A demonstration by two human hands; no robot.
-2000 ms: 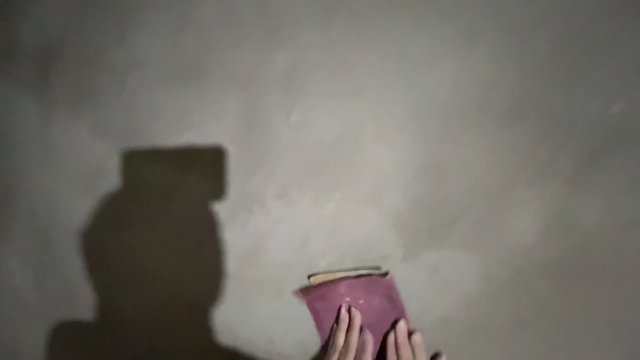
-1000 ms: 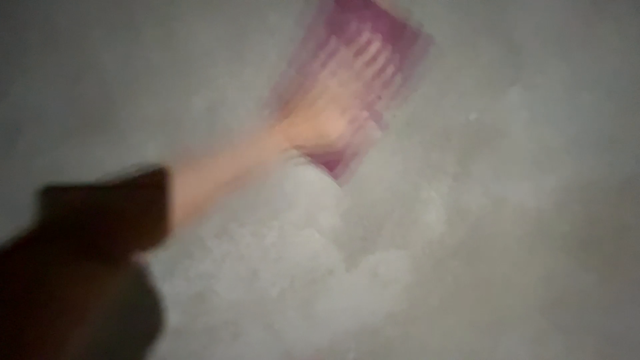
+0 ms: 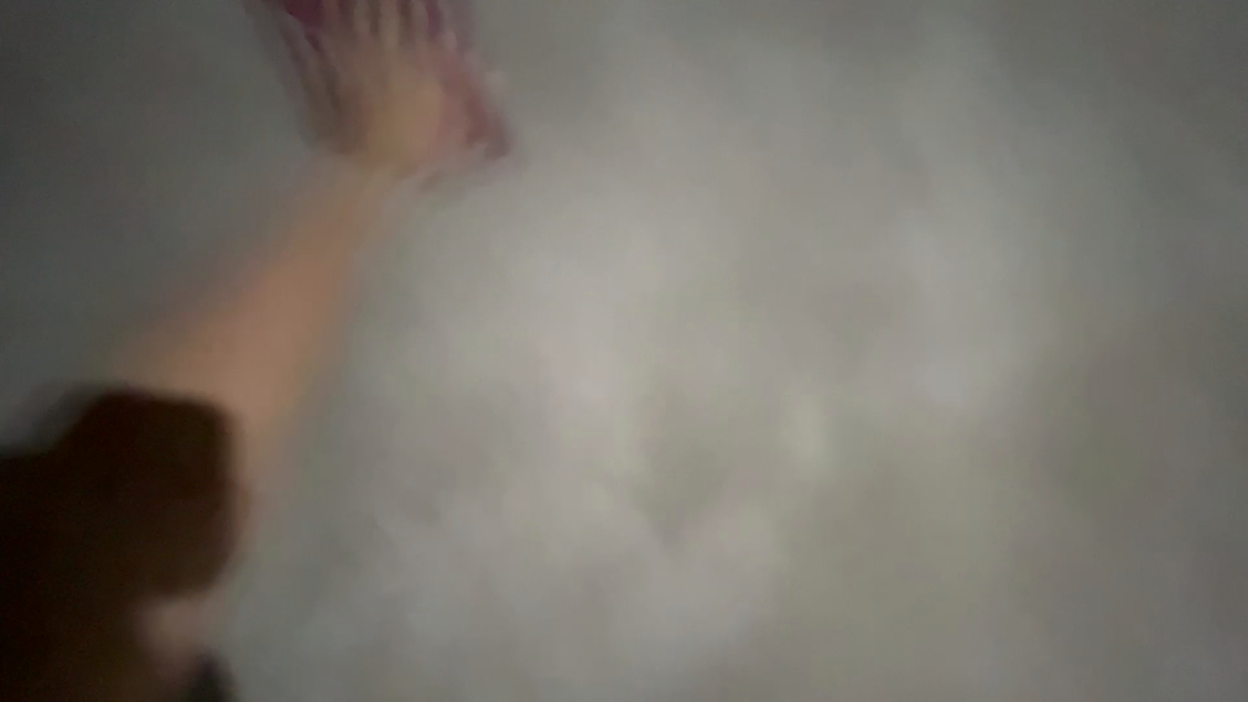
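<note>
My left hand [image 3: 395,107] lies flat over a purple-red sheet [image 3: 487,136], probably abrasive paper, and holds it against a grey wall surface [image 3: 780,322]. Both are at the upper left, cut off by the top edge and smeared by motion. The fingers point up and look slightly spread. A bare forearm runs down and left from the wrist into a dark sleeve [image 3: 146,487]. My right hand cannot be made out.
Pale, cloudy patches spread over the middle of the grey wall surface. Below the dark sleeve, at the lower left, is a blurred skin-coloured patch [image 3: 180,624] that I cannot identify.
Two hands were on the sheet at first; from the middle frame on, only one is visible there. Since that frame, the hand and sheet have shifted left in view. The view itself has moved.
</note>
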